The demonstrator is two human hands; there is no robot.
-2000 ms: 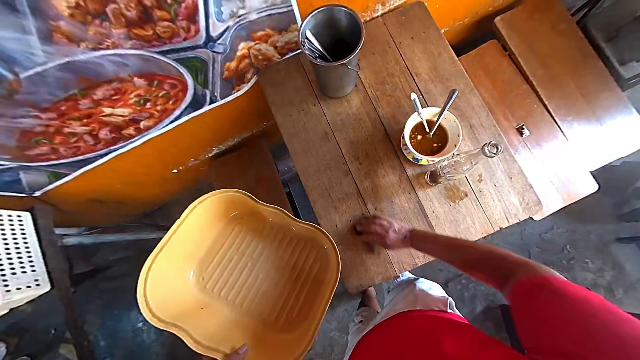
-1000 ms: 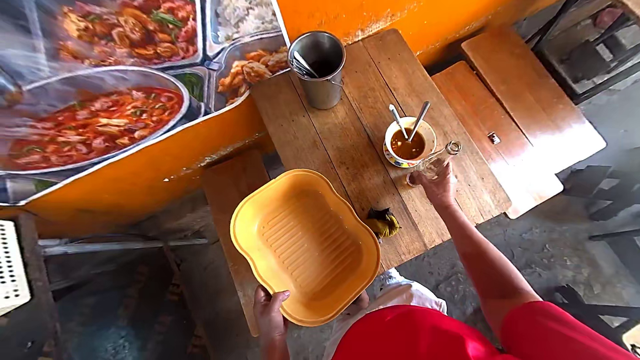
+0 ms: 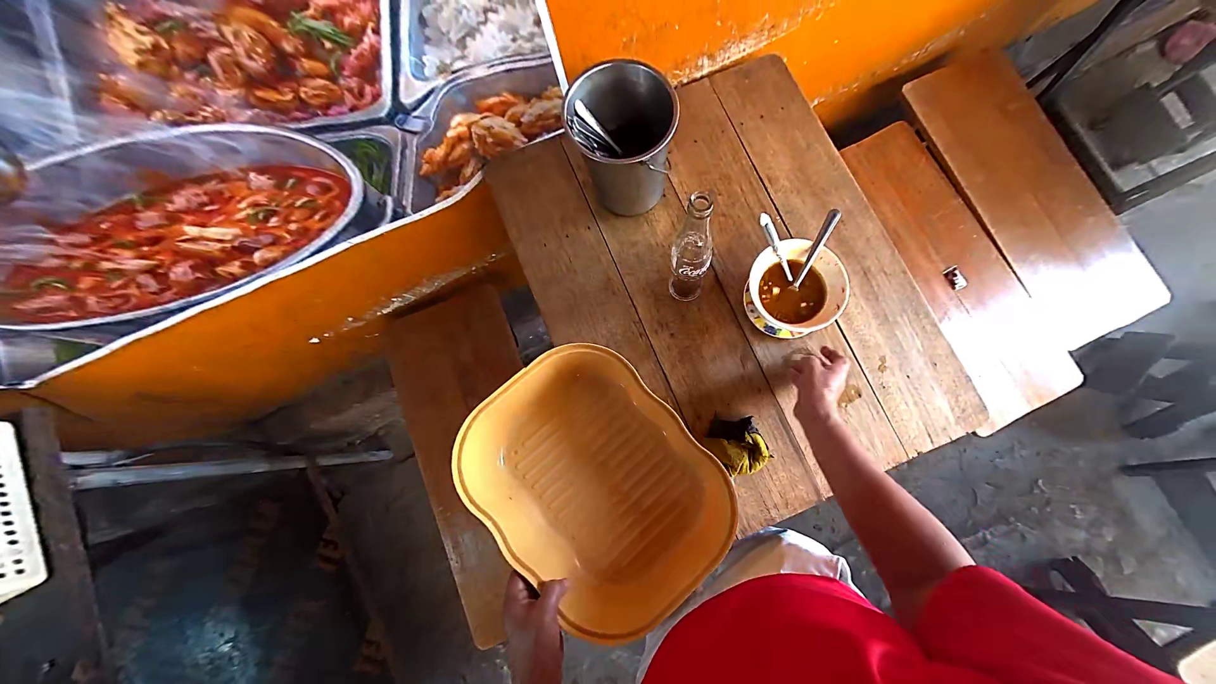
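Note:
My left hand grips the near rim of a yellow plastic basin, whose ribbed inside holds nothing. Over the wooden table, just below a bowl of brown soup, is my right hand; its fingers are partly curled and no object shows in them. Two metal spoons stand in the bowl. A glass Coca-Cola bottle stands left of the bowl, near a metal bucket with utensils inside. A crumpled yellow and black cloth lies beside the basin.
A wooden bench runs along the table's left side, and more wooden benches stand to the right. The orange wall with a food picture borders the far side. A white perforated plastic item is at the left edge.
The glass bottle, near my right hand and right of the bowl's base a second ago, now stands left of the bowl. My right hand has let go of it. The cloth stays on the table.

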